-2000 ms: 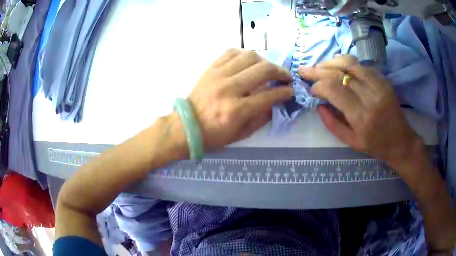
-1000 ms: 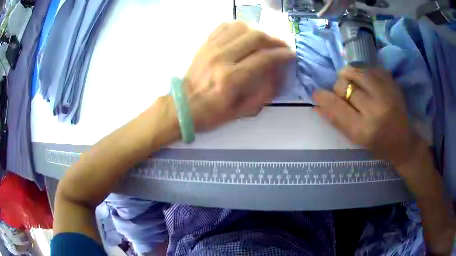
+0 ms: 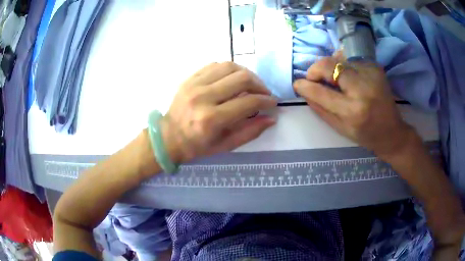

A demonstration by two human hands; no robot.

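A smooth light blue cuff strip [image 3: 276,69] lies on the machine bed below the needle area. The gathered light blue sleeve panel [image 3: 312,45] lies to its right, its puckered edge along the strip. My left hand [image 3: 224,109], with a green bangle, rests at the strip's lower left end, fingertips at its corner. My right hand [image 3: 352,99], with a gold ring, holds the gathered edge with thumb and index finger. The sewing machine head [image 3: 326,6] is above. The needle is too small to make out.
The grey ribbed cylinder [image 3: 356,38] hangs just above my right hand. A stack of cut strips [image 3: 69,63] lies at upper left. The metal slide plate [image 3: 243,29] is in the bed. The ruler edge [image 3: 285,176] runs along the front. Red material [image 3: 23,216] is at lower left.
The gathers no longer bunch between my fingertips; the strip and panel now lie flat on the bed. My left hand has moved left and down. My right hand has moved slightly left.
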